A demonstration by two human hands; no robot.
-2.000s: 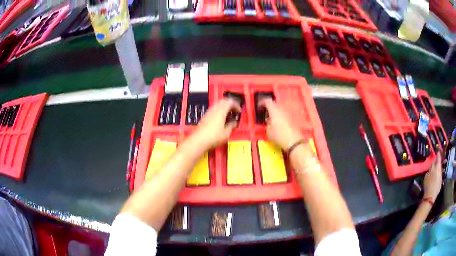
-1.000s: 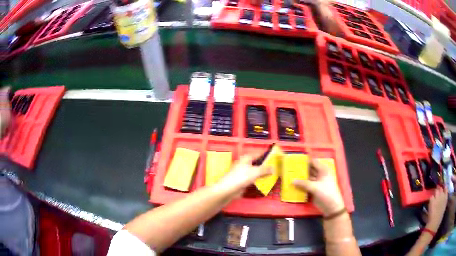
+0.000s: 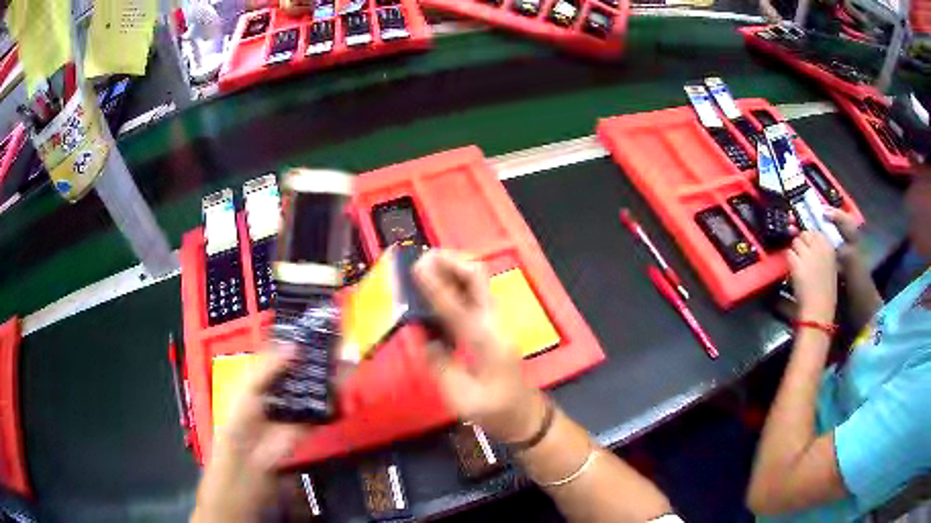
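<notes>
My left hand [image 3: 255, 419] holds an open flip phone [image 3: 306, 296] upright over the red tray [image 3: 383, 414], its dark screen and white-digit keypad facing me. My right hand [image 3: 475, 347], blurred, holds a second phone [image 3: 383, 306] with a yellow back, tilted. I cannot tell how far that phone is open. Two open flip phones with pale screens [image 3: 222, 255] stand in the tray's back left pockets. A closed flip phone [image 3: 397, 221] lies in a back pocket, another partly hidden beside it. A yellow phone back [image 3: 521, 312] fills the front right pocket; another shows at front left.
Batteries [image 3: 383, 486] lie along the front bench edge. Red pens [image 3: 682, 310] lie right of the tray, others at its left. A neighbour in light blue [image 3: 888, 398] handles phones over another red tray [image 3: 653, 143]. A post with a pen cup [image 3: 77, 148] stands at back left.
The view has swung right. Both hands have lifted phones from the front row; the left-hand phone is now open and raised. The closed phones at the back remain in their pockets.
</notes>
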